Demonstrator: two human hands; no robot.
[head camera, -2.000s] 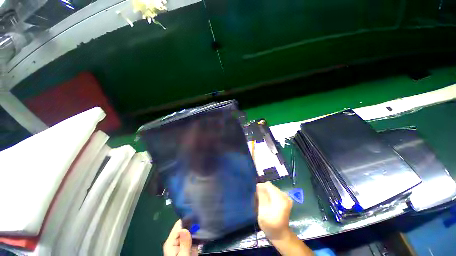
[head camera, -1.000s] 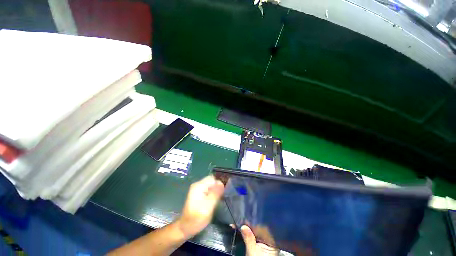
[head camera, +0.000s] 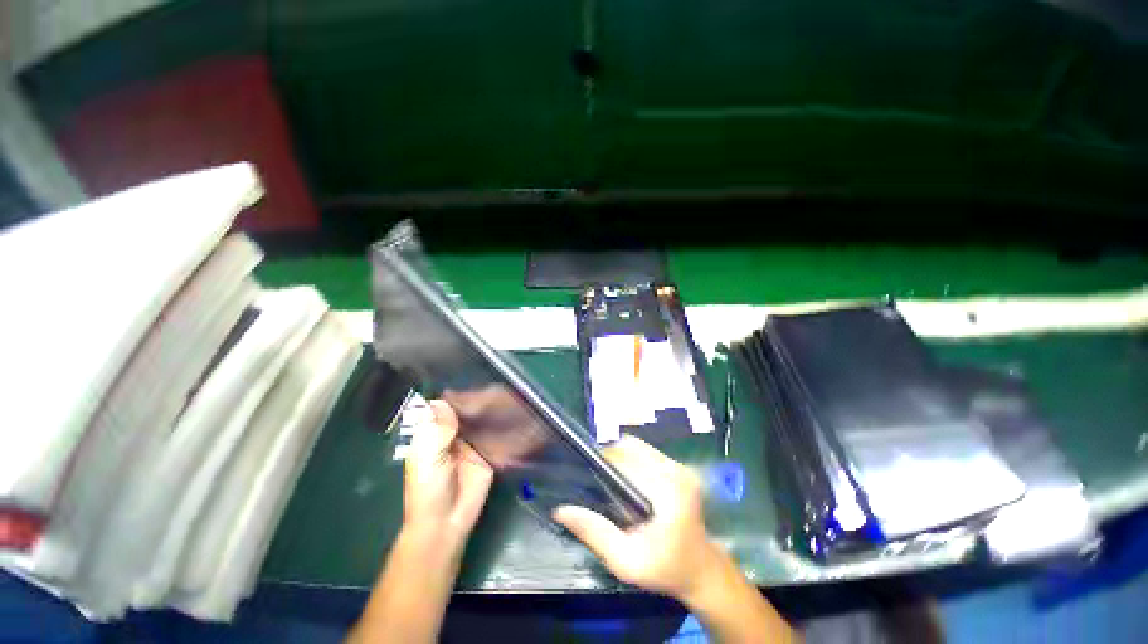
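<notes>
A closed tablet (head camera: 504, 377) is held up edge-on and tilted, its upper end to the left and its lower end to the right. Clear film shows at its upper left end. My right hand (head camera: 642, 516) grips its lower right end, thumb on the near side. My left hand (head camera: 443, 468) is at its near face, lower left; whether the fingers grip the tablet or only the film is hard to tell. An open tablet (head camera: 642, 365) with a white battery and orange flex cable lies behind it.
White foam trays (head camera: 120, 365) are piled at left. A stack of tablets (head camera: 881, 415) lies at right. A blue pick (head camera: 725, 481) and a thin dark tool (head camera: 729, 405) lie between. A dark slab (head camera: 592, 268) lies on the green belt. A red board (head camera: 189, 138) stands back left.
The tablet has turned from a broad dark face toward me to a diagonal edge-on pose and moved left. Both hands moved with it. The view has levelled and shows the right-hand stack again.
</notes>
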